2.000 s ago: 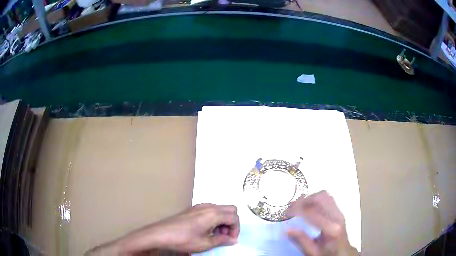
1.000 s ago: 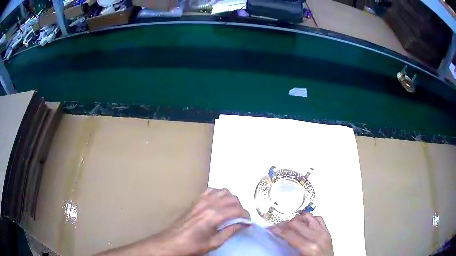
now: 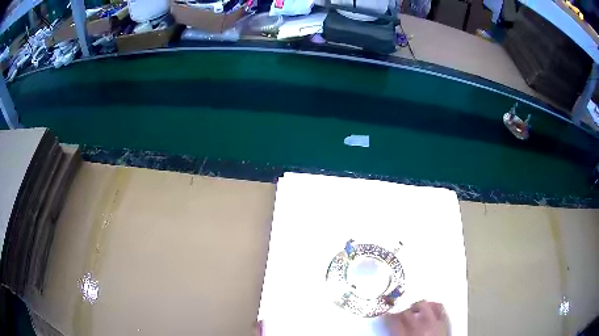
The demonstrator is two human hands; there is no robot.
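Note:
A round metal piece (image 3: 337,270) with a patterned rim and short posts standing up lies on the stack of white wrapping sheets (image 3: 368,207). Its round centre shows pale and smooth. My right hand (image 3: 423,319) is at the bottom edge, close to the near right side of the piece. It is blurred and cut off, so its grip cannot be told. Only a sliver of my left hand (image 3: 260,327) shows at the lower left edge of the sheets. The rest of it is out of the picture.
The green conveyor belt (image 3: 217,115) runs behind the bench, with a white scrap (image 3: 357,140) and another metal piece (image 3: 517,125) on it. Stacked cardboard (image 3: 39,210) stands at the left. Open cartons (image 3: 146,38) and a dark bag (image 3: 360,30) lie beyond the belt.
The view has tilted up. My left hand has moved down almost out of the picture. The pale sheet my hands held up a second ago is no longer seen raised. The scrap has shifted left.

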